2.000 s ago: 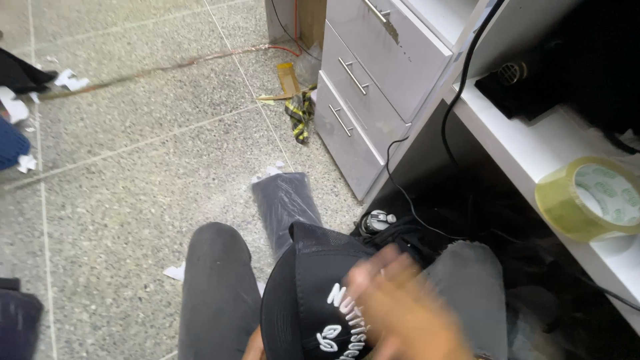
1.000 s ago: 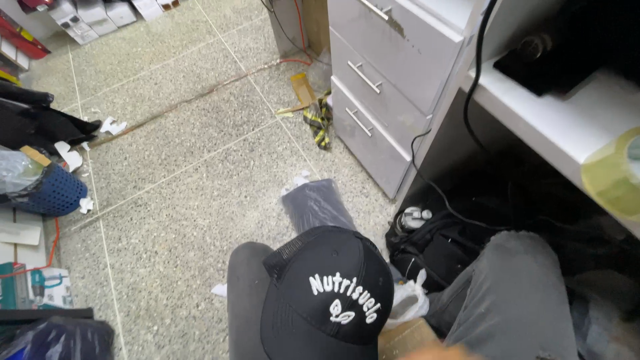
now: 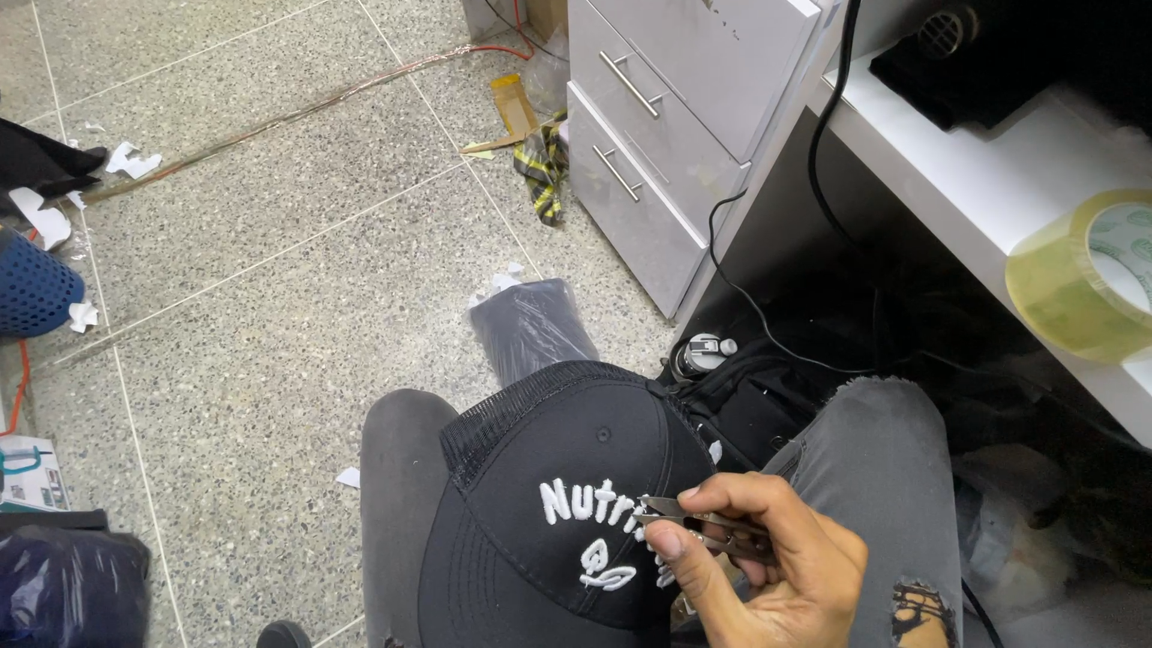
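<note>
A black mesh-back cap (image 3: 540, 531) with raised white embroidered lettering and a leaf design rests over the person's lap, between the knees. My right hand (image 3: 774, 549) grips small metal thread snips (image 3: 711, 529) between thumb and fingers, their two pointed blades apart at the right part of the lettering. The cap hides whatever lies beneath it. My left hand does not show.
A dark plastic-wrapped packet (image 3: 531, 328) lies on the speckled floor beyond the cap. White drawers (image 3: 630, 153) stand ahead, and a roll of clear tape (image 3: 1080, 274) sits on the desk shelf at right. Paper scraps, a blue perforated basket (image 3: 31, 283) and a black cable are around.
My right hand, mostly out of view a second ago, is now over the cap's lettering with the snips. The cap has turned, its brim now towards the lower left.
</note>
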